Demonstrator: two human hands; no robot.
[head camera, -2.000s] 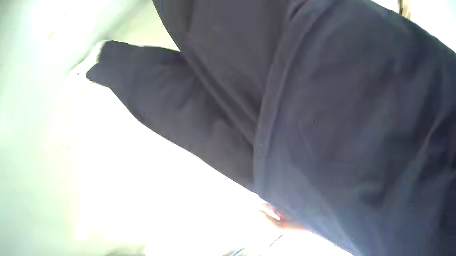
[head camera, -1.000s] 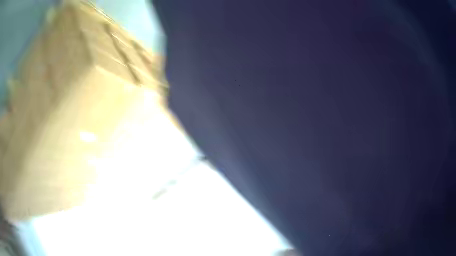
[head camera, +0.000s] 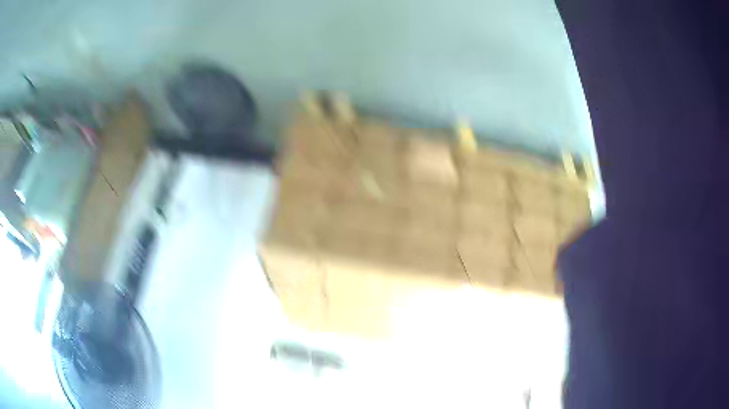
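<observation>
No hand shows in the head view, and the frame is blurred, tilted and partly washed out by glare. Dark clothing (head camera: 655, 200) fills the right side. A block of stacked brown cardboard cartons (head camera: 400, 200) stands in the middle, with pale pallet parts along its upper edge in the picture. Neither of my hands can be seen, so nothing shows as held.
Left of the cartons is a white pillar (head camera: 216, 208) with a round dark base (head camera: 212, 100) beside it. A round pedestal fan (head camera: 104, 347) is at the lower left. Another brown carton stack (head camera: 104, 192) and blurred coloured shapes lie at the far left. Grey-green floor (head camera: 448, 56) runs along the top.
The view has swung: the dark clothing covers less and sits further right. The cartons show more to the centre, and the pillar and fan have come into view.
</observation>
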